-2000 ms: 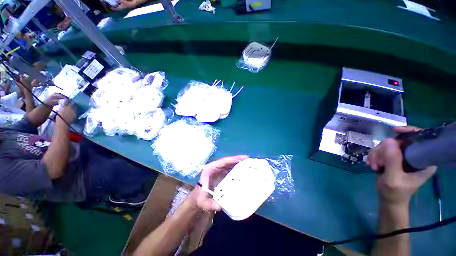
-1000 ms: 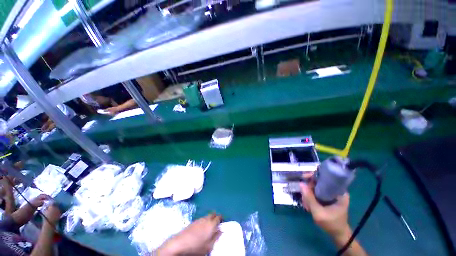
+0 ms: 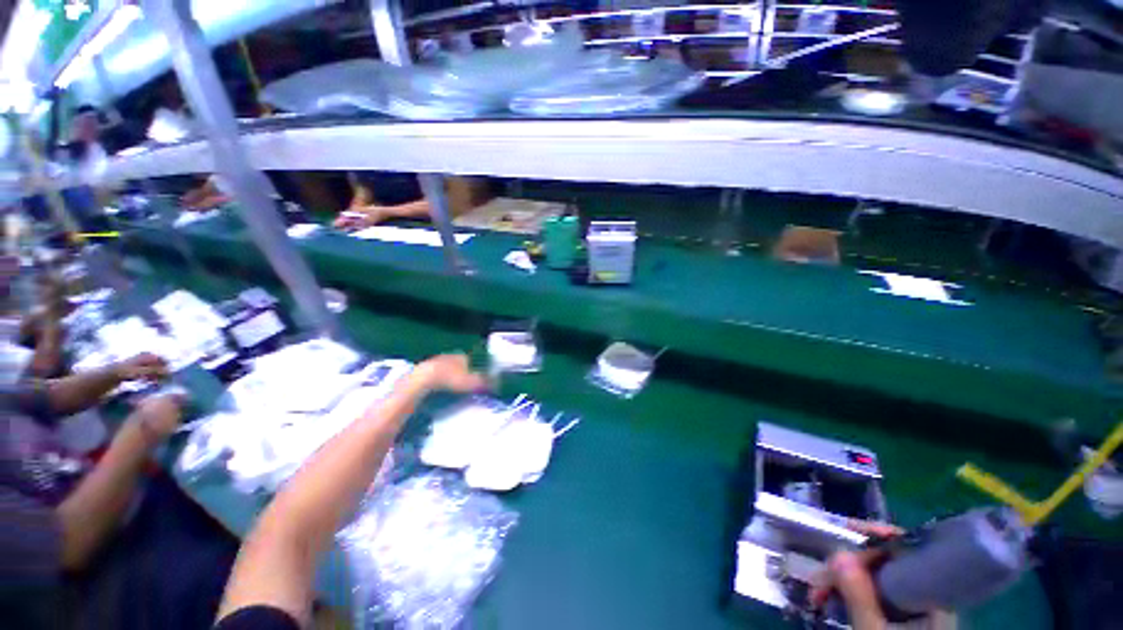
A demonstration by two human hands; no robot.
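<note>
My left hand (image 3: pixel 453 374) is stretched over the bench, blurred, just left of a bagged white housing (image 3: pixel 512 350); whether its fingers hold anything cannot be told. A second bagged white housing (image 3: pixel 624 367) lies right of that one. My right hand (image 3: pixel 852 588) grips the thick grey electric screwdriver (image 3: pixel 948 564), hung from a yellow strap (image 3: pixel 1075 478). Its front end is hidden at the front of the silver and black screw feeder (image 3: pixel 807 517). White units with thin prongs (image 3: pixel 493 446) lie below my left hand.
Crinkled clear plastic (image 3: pixel 425 542) lies near the front edge. A pile of bagged white parts (image 3: pixel 277 400) is partly behind my left forearm. Another person's hands (image 3: pixel 154 412) work at far left. A metal post (image 3: pixel 240 172) and a long rail (image 3: pixel 640 145) cross above the bench.
My left hand has moved from the white housing at the near edge to the back of the bench. Two bagged housings now show there instead of one. The screwdriver has tilted over towards the right.
</note>
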